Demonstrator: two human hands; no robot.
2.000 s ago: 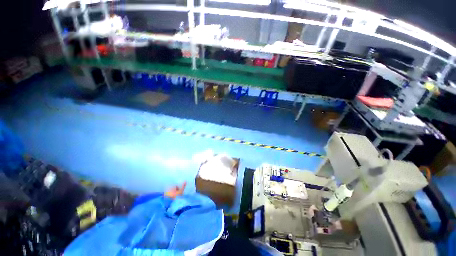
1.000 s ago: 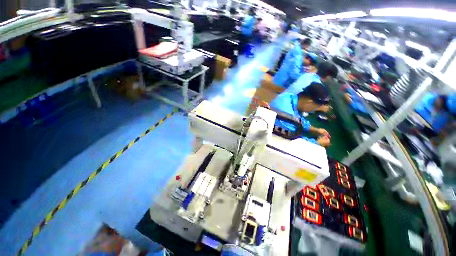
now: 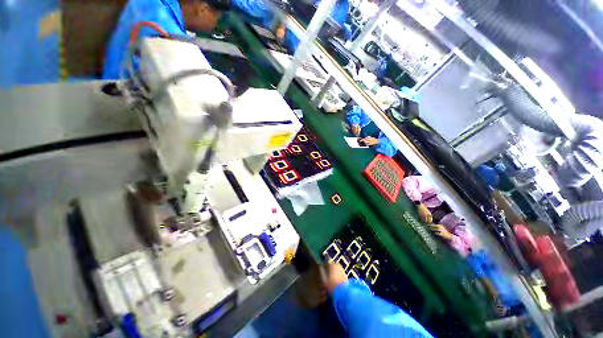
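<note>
My right hand (image 3: pixel 330 276), in a blue sleeve from the bottom edge, is at the left edge of the black blister tray (image 3: pixel 390 290). It is blurred, and whether it holds a housing cannot be told. Several device housings with pale yellow frames (image 3: pixel 356 248) lie in the tray. Left of my hand, the machine's nearer slide carries a silver-white fixture (image 3: pixel 254 256) with blue knobs. No dark housing can be made out in it. The other slide carries another fixture (image 3: pixel 132 284). My left hand is not in view.
The machine's cream gantry (image 3: pixel 261 125) rises over the slides. Behind it, red-framed housings (image 3: pixel 289 175) lie in black trays over whitish film (image 3: pixel 304 197). One small frame (image 3: pixel 336 199) lies on the green bench. Workers and a red-orange tray (image 3: pixel 384 177) are across the bench.
The view has swung right from the aisle to the machine and bench. My right hand has come into view at the blister tray. The pale-framed housing seen in the nearer fixture no longer shows there.
</note>
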